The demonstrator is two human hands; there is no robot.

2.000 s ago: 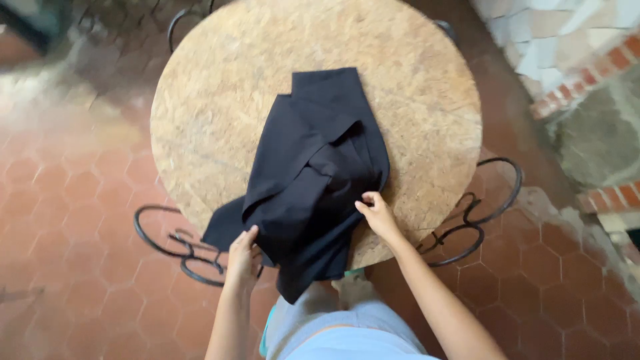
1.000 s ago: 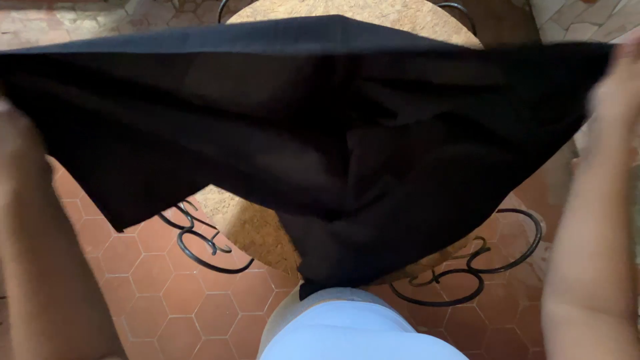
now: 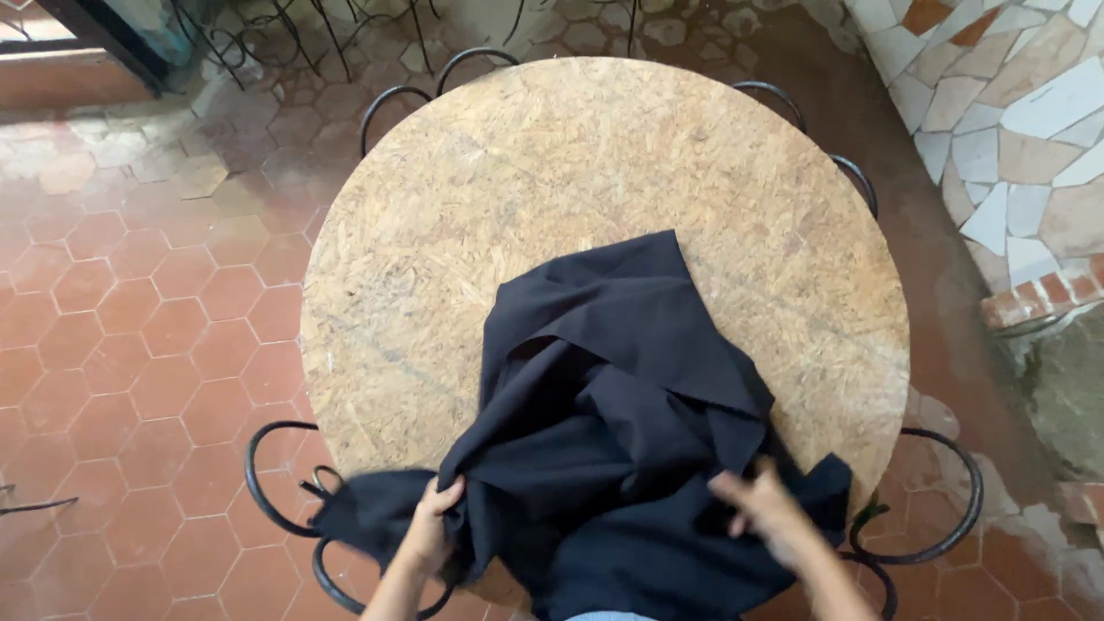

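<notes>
A large piece of black cloth (image 3: 604, 414) lies rumpled in loose folds on the near half of a round particle-board tabletop (image 3: 604, 147). Its lower part hangs over the table's near edge, against the person's clothing. At the cloth's left side, my left hand (image 3: 434, 522) pinches a fold between thumb and fingers. My right hand (image 3: 763, 513), blurred by motion, is over the cloth at the lower right, thumb and fingers apart; whether it touches the fabric is not clear.
Curled black metal scrollwork (image 3: 966, 483) sticks out around the tabletop. Thin metal legs (image 3: 328, 39) stand beyond the far edge. Hexagonal terracotta tiles (image 3: 198, 414) cover the floor. A stone mosaic surface (image 3: 1018, 112) with a brick edge (image 3: 1044, 297) is at the right.
A second ago both hands held the cloth spread wide and raised above the table. The cloth now lies bunched on the tabletop, and both hands have come down and closer together.
</notes>
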